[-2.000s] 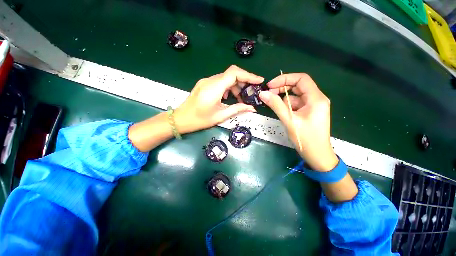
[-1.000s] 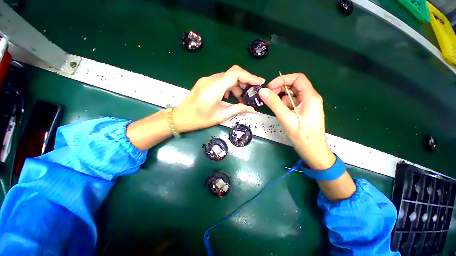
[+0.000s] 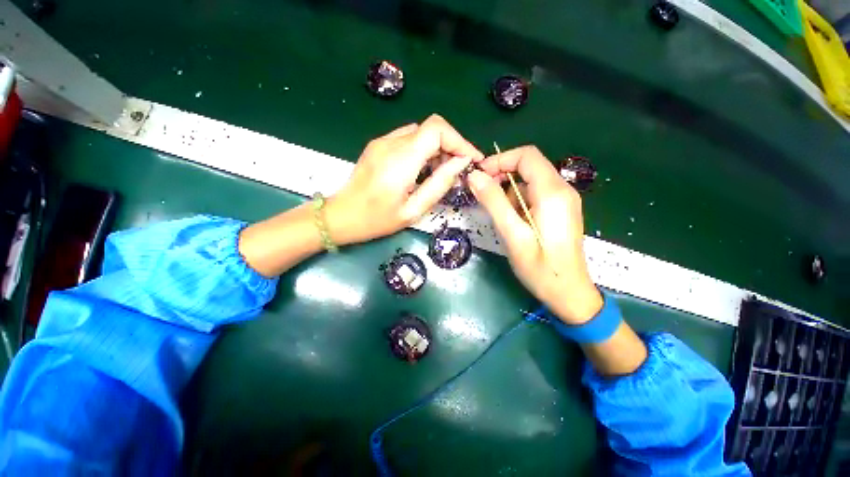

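My left hand [image 3: 387,182] holds a round black unit [image 3: 457,193] over the white rail, thumb and forefinger at its top edge. My right hand [image 3: 541,219] has its thumb and forefinger tips at the same unit, touching or nearly touching the left fingertips. A thin tan stick [image 3: 518,194] is held in my right hand, slanting across the fingers. The fingers hide much of the held unit, and any small part between the fingertips cannot be made out. Three more round units lie on the bench below, the nearest to the rail [image 3: 450,247] beside two others [image 3: 404,273], [image 3: 410,338].
More round units lie on the dark green belt [image 3: 385,78] beyond the white rail [image 3: 242,149]. A black pocketed tray [image 3: 792,396] is at right, a dark glossy slab [image 3: 75,238] at left. A yellow bin [image 3: 826,56] and green basket [image 3: 775,13] are top right. A blue cord [image 3: 457,374] crosses the bench.
My right hand has moved left and closer to my left hand, whose thumb has risen to the fingertips. Units on the belt have shifted right, and one now shows just right of my right hand.
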